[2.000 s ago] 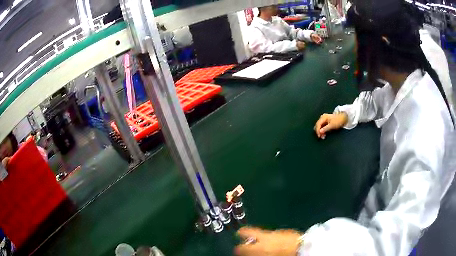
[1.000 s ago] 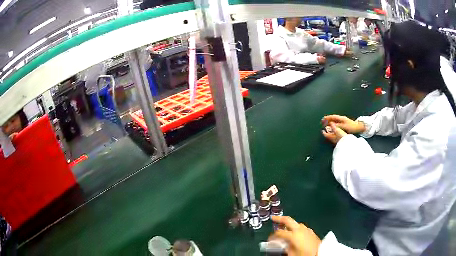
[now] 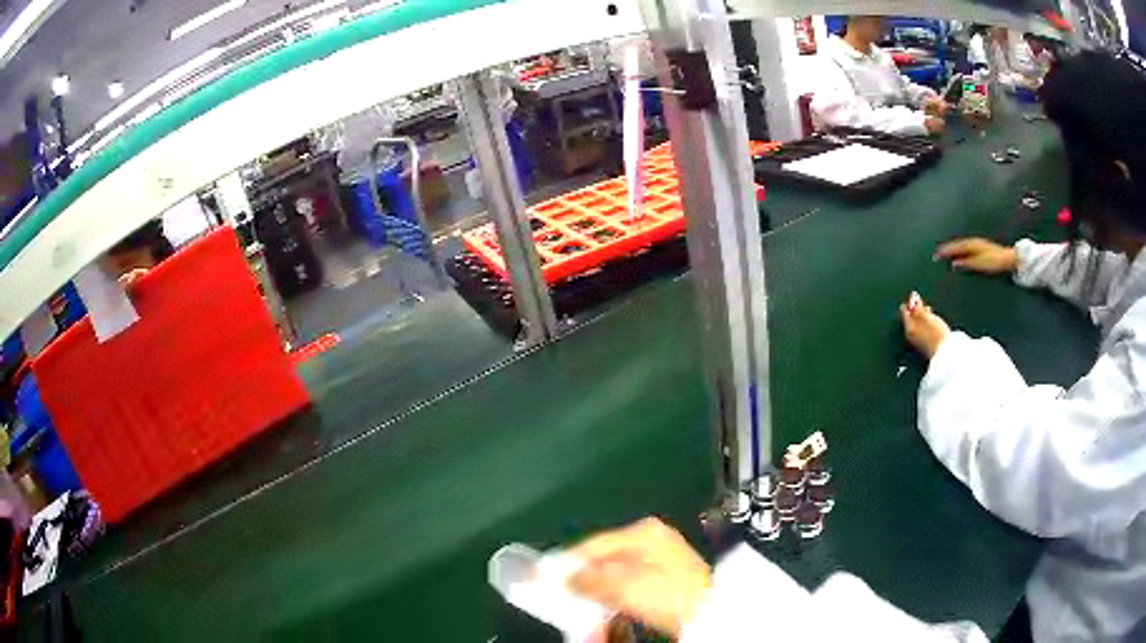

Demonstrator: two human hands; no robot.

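My right hand [image 3: 647, 578] is blurred at the bottom centre, with its white sleeve entering from the lower right. Its fingers are closed on a pale, wipe-like piece [image 3: 562, 595], over the spot by the bottle. A translucent round lid [image 3: 513, 572] lies at the left end of that piece. The bottle is mostly hidden by my hand. Small silver and dark metal cylinders [image 3: 804, 500] stand in a cluster at the foot of the upright post, with a coppery-and-white piece [image 3: 806, 450] on top. My left hand is not in view.
The aluminium post [image 3: 725, 264] rises from the green bench. Orange-red gridded trays [image 3: 591, 226] lie across the bench. A person holds a red tray [image 3: 170, 377] upright at left. A white-coated worker [image 3: 1005, 415] works at right. A black tray [image 3: 848, 162] with a white sheet lies far back.
The view has swung left, shifting the scene rightward. My right hand has moved left from beside the metal cluster to the bottle and lid. The neighbouring worker's hands have moved apart.
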